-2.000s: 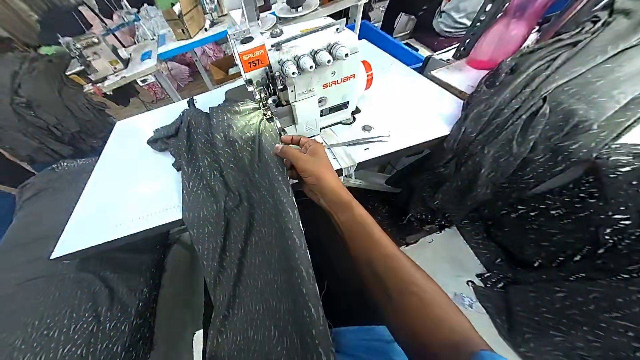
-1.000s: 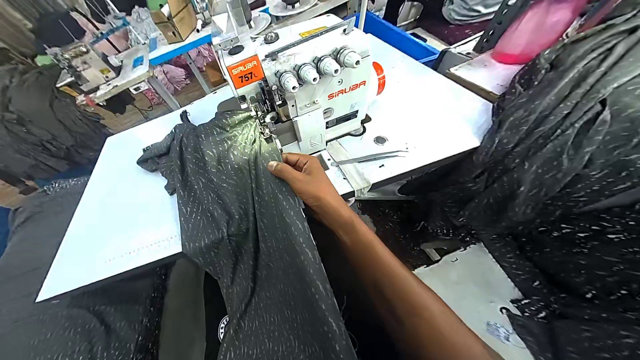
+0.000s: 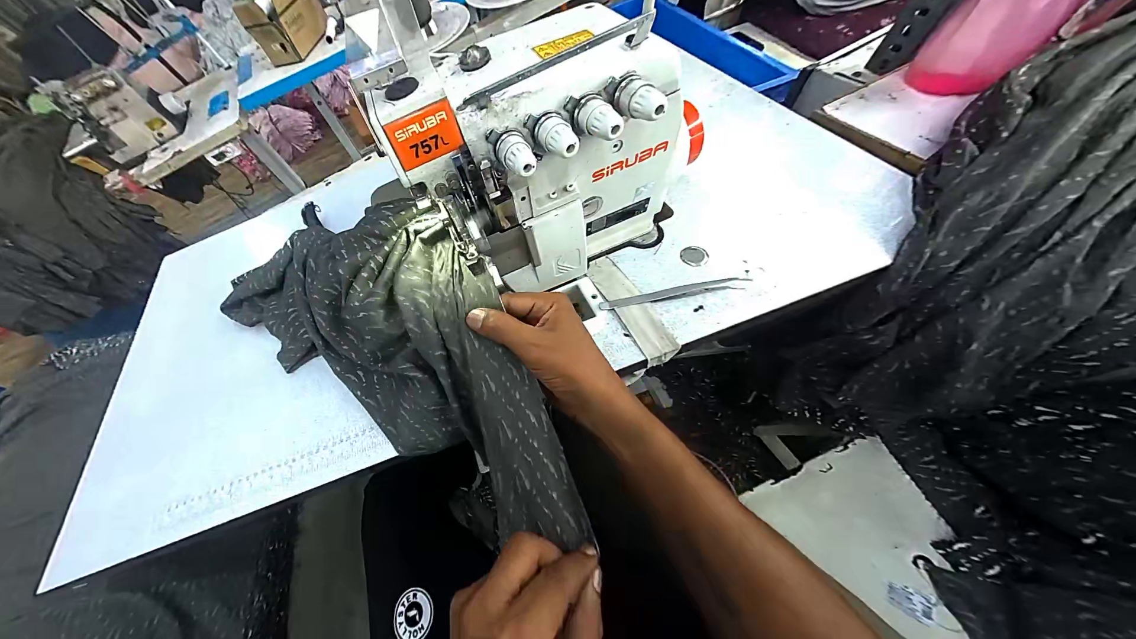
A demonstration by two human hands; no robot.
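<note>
A white Siruba overlock sewing machine (image 3: 568, 151) stands on a white table. Dark grey flecked fabric (image 3: 382, 328) runs from under its lit needle area, bunches on the table and hangs over the front edge. My right hand (image 3: 550, 346) pinches the fabric's right edge just in front of the presser foot, thumb on top. Lower down, at the bottom of the view, my left hand (image 3: 532, 590) grips the same edge between thumb and fingers. Metal tweezers (image 3: 674, 293) lie on the table to the right of my right hand.
Large heaps of dark flecked fabric hang at the right (image 3: 1047, 293) and lie at the far left (image 3: 62, 222). Behind the machine is a blue tray (image 3: 754, 62). Another sewing machine (image 3: 120, 115) and a cardboard box (image 3: 282, 31) stand at the back left. The white table edge (image 3: 222, 506) crosses the lower left.
My left hand has come into view at the bottom, holding the fabric edge. The fabric has bunched up on the table, where it hung straighter before. My right hand stays near the presser foot.
</note>
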